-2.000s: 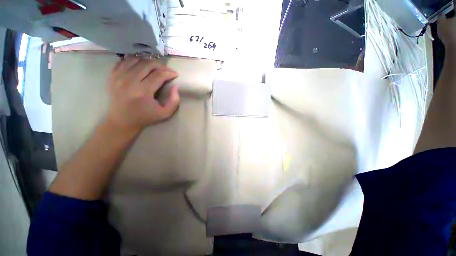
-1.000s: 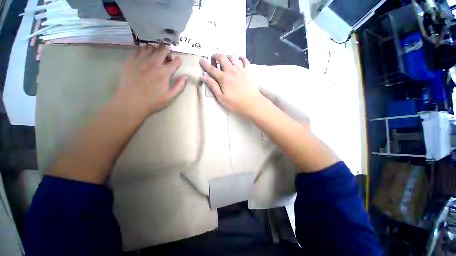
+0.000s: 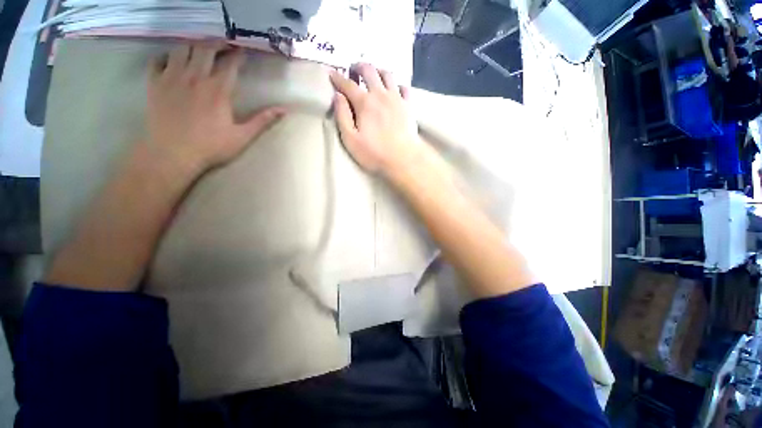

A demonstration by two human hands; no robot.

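Observation:
A large beige cover panel lies over the table, its far edge near the sewing machine head. A grey patch sits at its near edge, beside a pale centre seam. My left hand lies flat on the far left of the panel, fingers spread, slightly blurred, holding nothing. My right hand rests on the panel right of the machine head, palm down with fingers apart. It covers the spot where another patch was seen. The needle area is too unclear to tell.
White strips lie at the far left. A handwritten white paper is behind the panel. A pale-framed screen stands far right. Beyond the table's right edge are a yellow floor line, a cardboard box, blue bins and a rack.
My right hand has come in from the far right onto the panel. My left hand has moved left, away from the machine head, and opened wider. The view has shifted right.

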